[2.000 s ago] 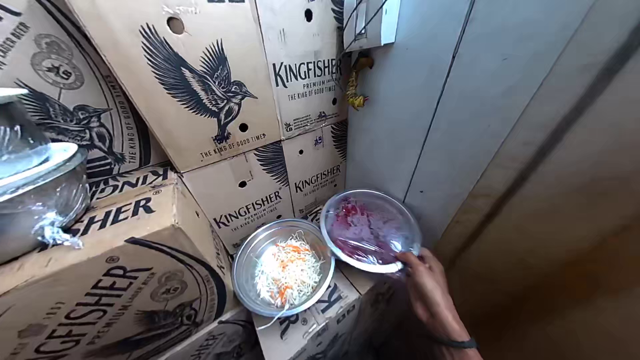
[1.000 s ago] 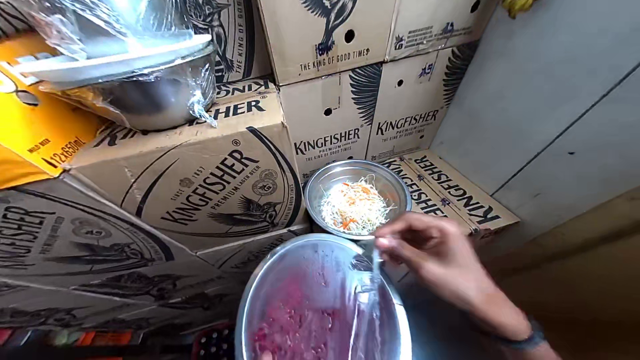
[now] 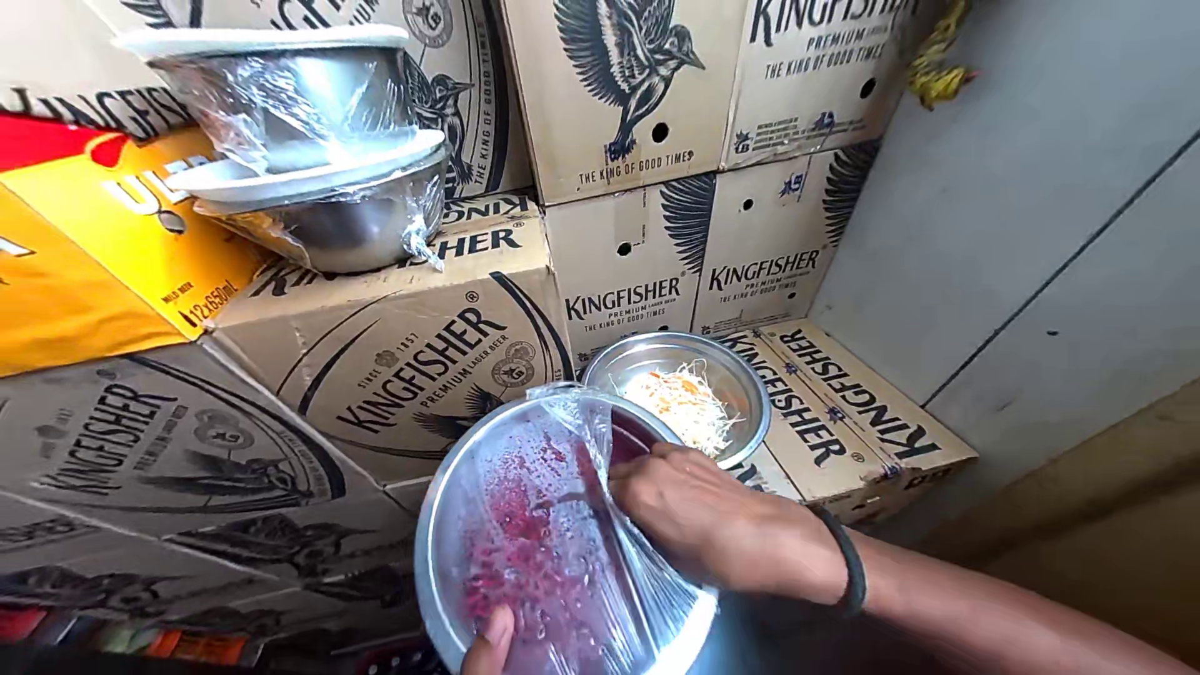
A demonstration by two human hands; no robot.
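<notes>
My left hand (image 3: 491, 643) grips the near edge of a metal bowl (image 3: 433, 525), its thumb on top. Clear plastic film (image 3: 534, 562) covers much of that bowl, with dark red-purple food showing beneath. At the bowl's right side my right hand (image 3: 717, 525), with a dark band on its wrist, has its fingers closed at the film's folded edge, where a gap shows the inside. Behind it, a smaller metal bowl (image 3: 755, 398) of shredded white and orange vegetables (image 3: 689, 403) sits uncovered on a cardboard carton.
Stacked Kingfisher cartons (image 3: 450, 366) fill the back and left. Two film-wrapped metal bowls (image 3: 347, 220) with white rims stand on one, beside a yellow carton (image 3: 131, 234). A grey wall (image 3: 1059, 216) rises at right, with a yellowish object (image 3: 937, 70) hanging near it.
The film has been drawn partly back from the red-purple bowl, opening a gap at its upper right. My right hand has moved down and left over that bowl.
</notes>
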